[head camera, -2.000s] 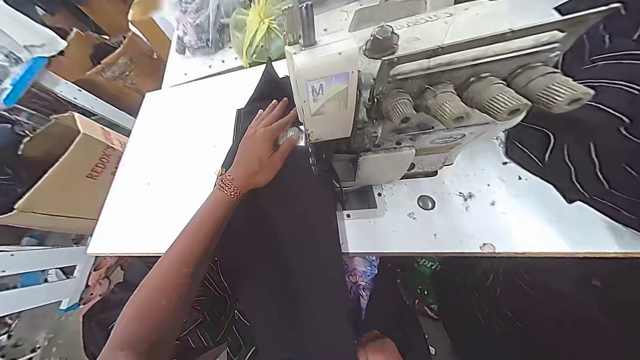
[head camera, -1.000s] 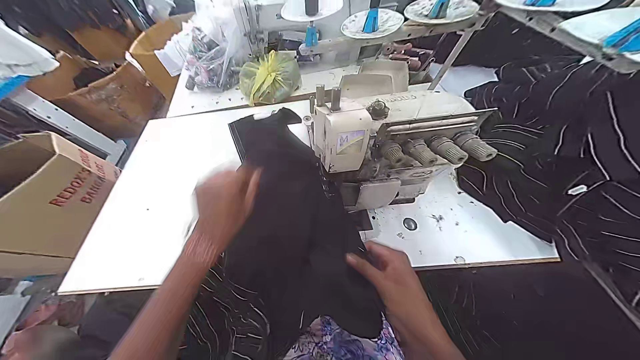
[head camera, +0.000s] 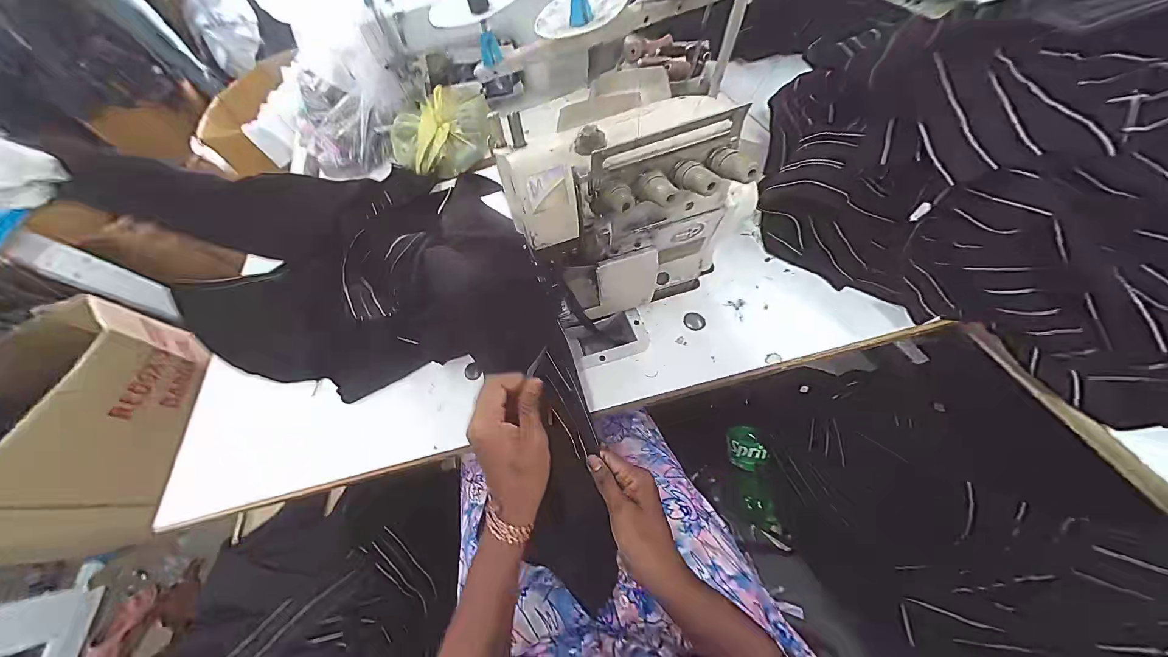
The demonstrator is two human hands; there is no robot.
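Observation:
Black fabric point(head camera: 456, 283) lies across the white table beside an overlock sewing machine point(head camera: 630, 182), its lower part hanging over the front edge onto a floral-patterned lap. My left hand point(head camera: 511, 438), with a beaded bracelet at the wrist, pinches a fabric edge between thumb and fingers just in front of the table edge. Slightly lower and to the right, my right hand point(head camera: 625, 493) grips another edge of this cloth. Between the hands the edges run up toward the machine's needle area, which the cloth partly hides.
A cardboard box point(head camera: 119, 401) stands at the left. Striped black fabric point(head camera: 967, 182) is heaped at the right. Behind are a yellow bag point(head camera: 441, 132) and thread stands. A green bottle point(head camera: 750, 465) lies below the table edge, near more dark cloth.
The black fabric now spreads leftward across the table, with a striped part showing. My left hand has come down from the cloth on the table to the front edge, close to my right hand.

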